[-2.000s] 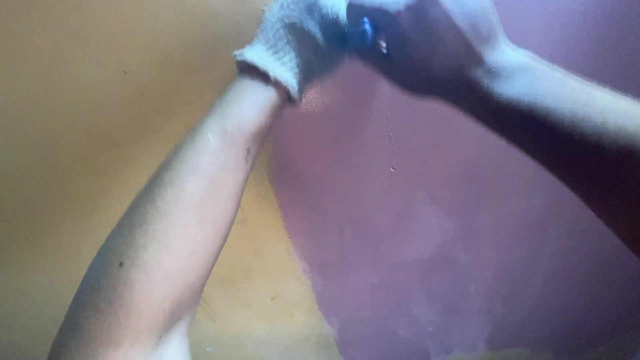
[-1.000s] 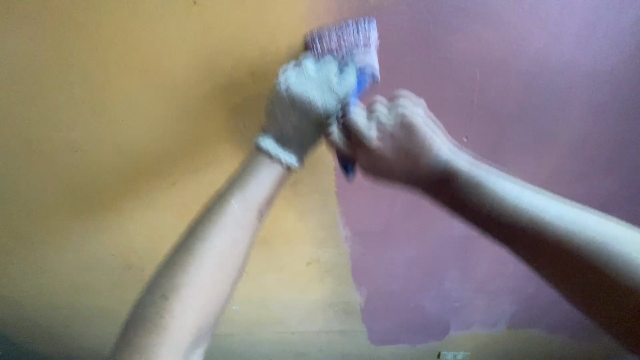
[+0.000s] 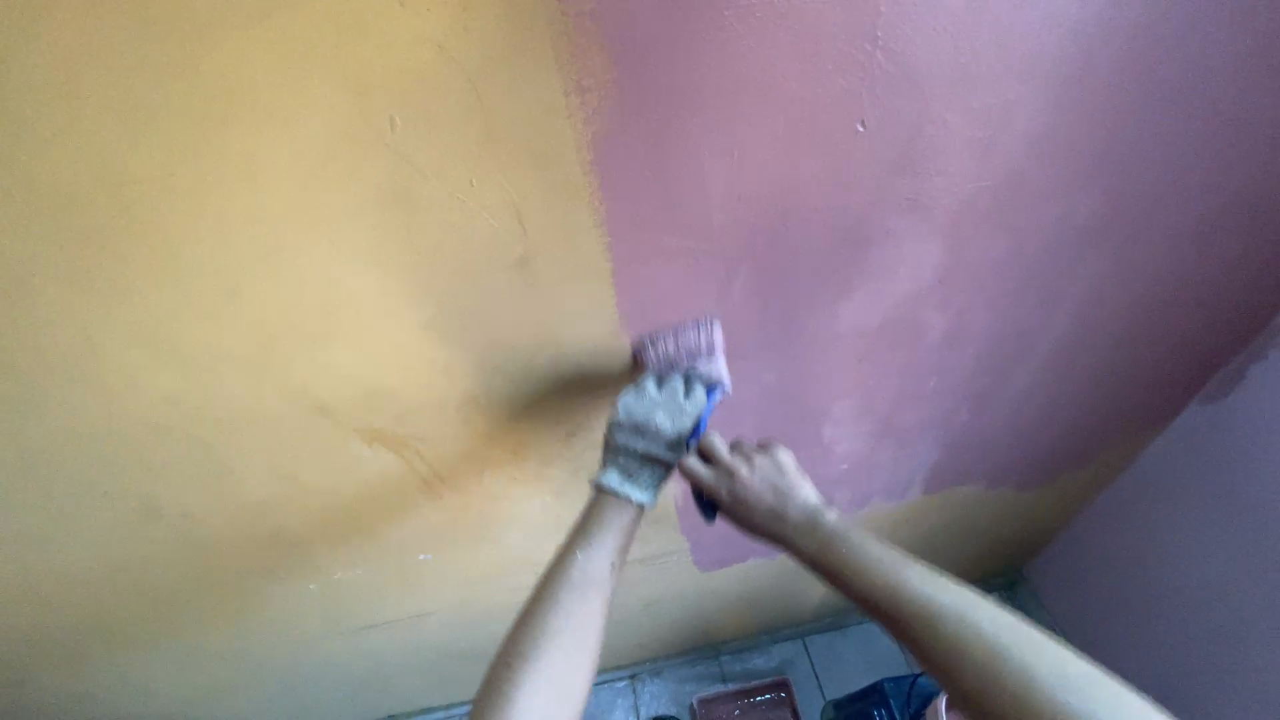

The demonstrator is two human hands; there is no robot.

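Both my hands are closed around a wide paintbrush (image 3: 685, 345) with a blue handle, its bristles coated in pinkish-purple paint and pointing up. My left hand (image 3: 652, 432), in a light knitted glove, grips near the brush head. Lower on the handle is my bare right hand (image 3: 757, 488); the dark handle end sticks out below it. The brush head lies at the boundary between the yellow wall area (image 3: 300, 250) and the pinkish-purple painted area (image 3: 800, 280).
Along the bottom is a tiled floor (image 3: 850, 655) with a tray of dark pink paint (image 3: 748, 702) and a dark blue object (image 3: 880, 700) beside it. An adjoining purple wall (image 3: 1190, 560) meets this wall at the right. A yellow strip remains visible near the floor.
Both hands and the brush have moved down the wall along the colour boundary, still gripping the handle. The view has shifted, and the floor with the paint tray now shows.
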